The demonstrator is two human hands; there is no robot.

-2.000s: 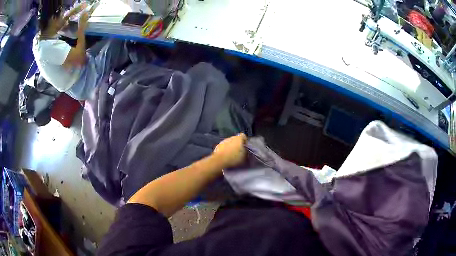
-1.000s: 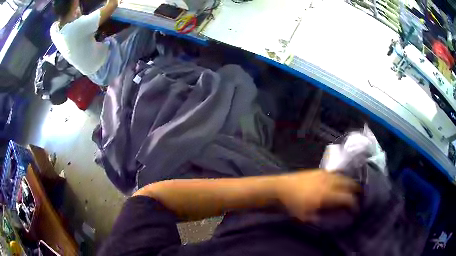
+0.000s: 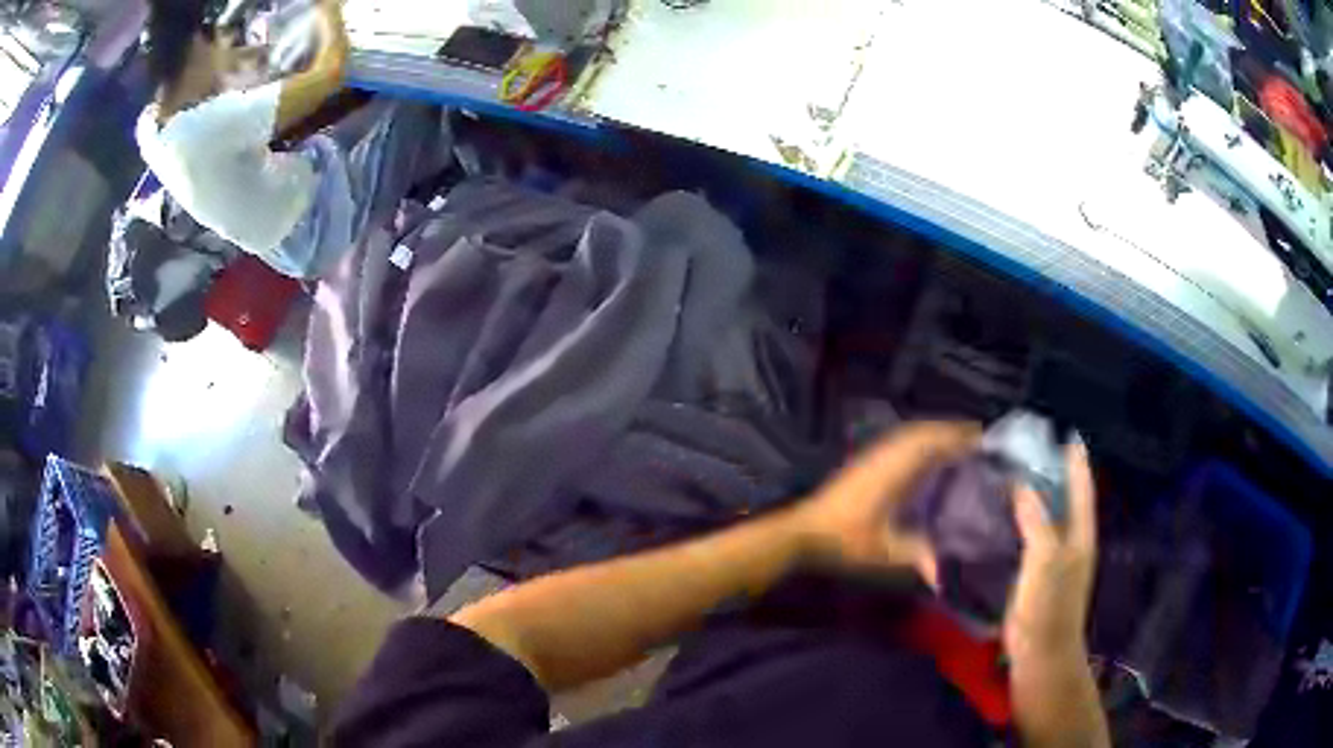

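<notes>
A bunched grey-purple garment piece [image 3: 971, 538] with a pale part at its top is held between my two hands, above my lap. My left hand [image 3: 877, 497] grips it from the left side, slightly blurred. My right hand [image 3: 1056, 552] holds it from the right side, fingers pointing up. A large heap of the same grey cloth [image 3: 541, 365] lies to the left, below the table, with a tiny pale label [image 3: 401, 257] on it.
A long white, blue-edged table [image 3: 731, 73] runs across the top, with a sewing machine [image 3: 1243, 176] at right. Another person [image 3: 234, 168] sits at upper left. A blue plastic basket [image 3: 1269, 548] is below the table at right. A wooden edge [image 3: 168, 628] stands at lower left.
The garment piece, spread out two seconds ago, is now bunched up small. My left hand has moved right to it. My right hand has come into view. The view has shifted slightly.
</notes>
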